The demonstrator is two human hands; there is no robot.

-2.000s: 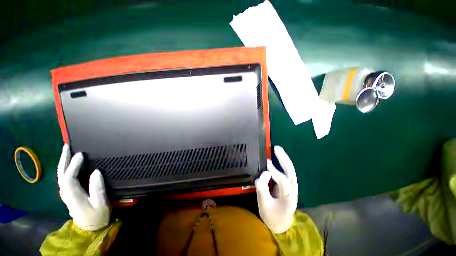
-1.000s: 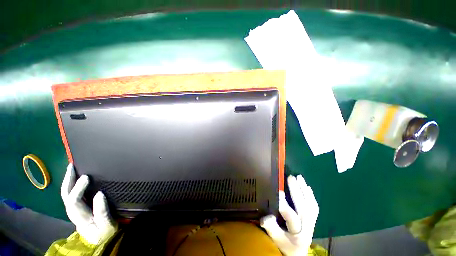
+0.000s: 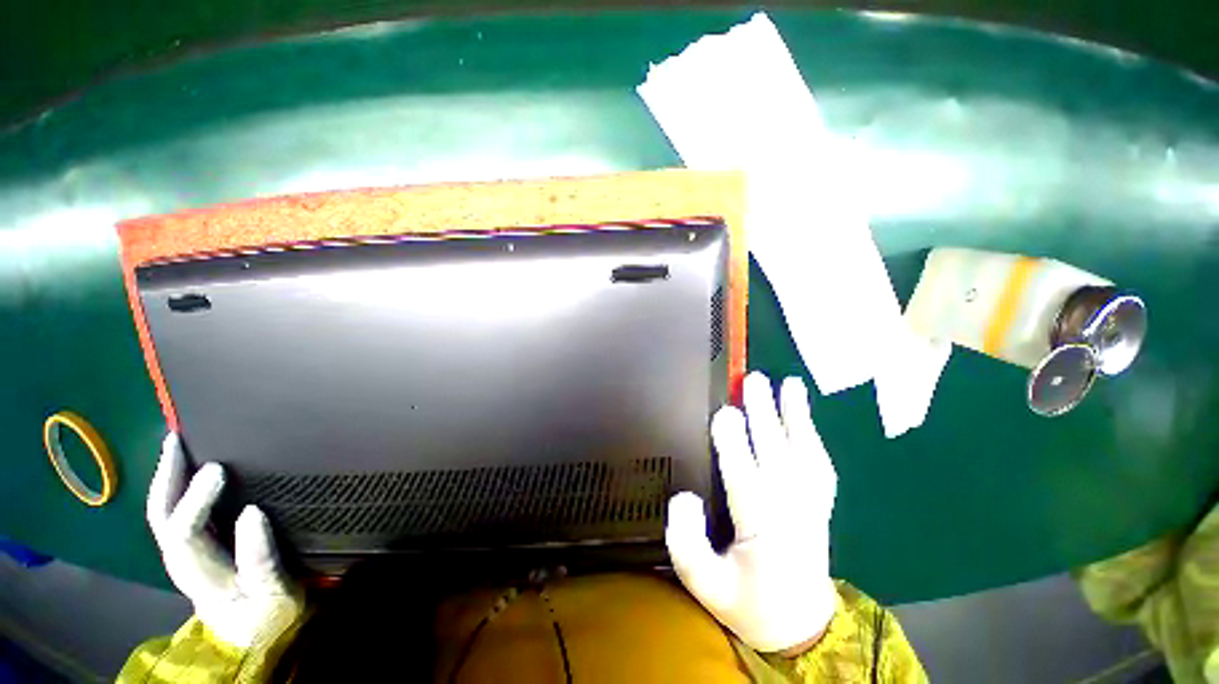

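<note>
A closed laptop [image 3: 428, 361] lies underside up on an orange tray [image 3: 441, 203], its vent grille towards me and two rubber feet near the far edge. My left hand [image 3: 221, 555], in a white glove, holds the near left corner of the laptop and tray, thumb on top and fingers at the left edge. My right hand [image 3: 769, 521], also gloved, is spread at the near right corner. Its thumb is over the laptop's edge and its fingers point away beside the right edge. Whether it grips anything cannot be told.
On the green bench [image 3: 989, 494], a yellow tape roll [image 3: 82, 458] lies at the left. A long white strip [image 3: 802, 227] lies right of the tray, beside a pale wrapped bundle [image 3: 1009, 307] with silvery round ends. Another person's sleeve [image 3: 1156, 595] shows at the lower right.
My right hand has moved up along the right edge and opened, its fingers now extended. My left hand stays at its corner. The whole view has shifted slightly.
</note>
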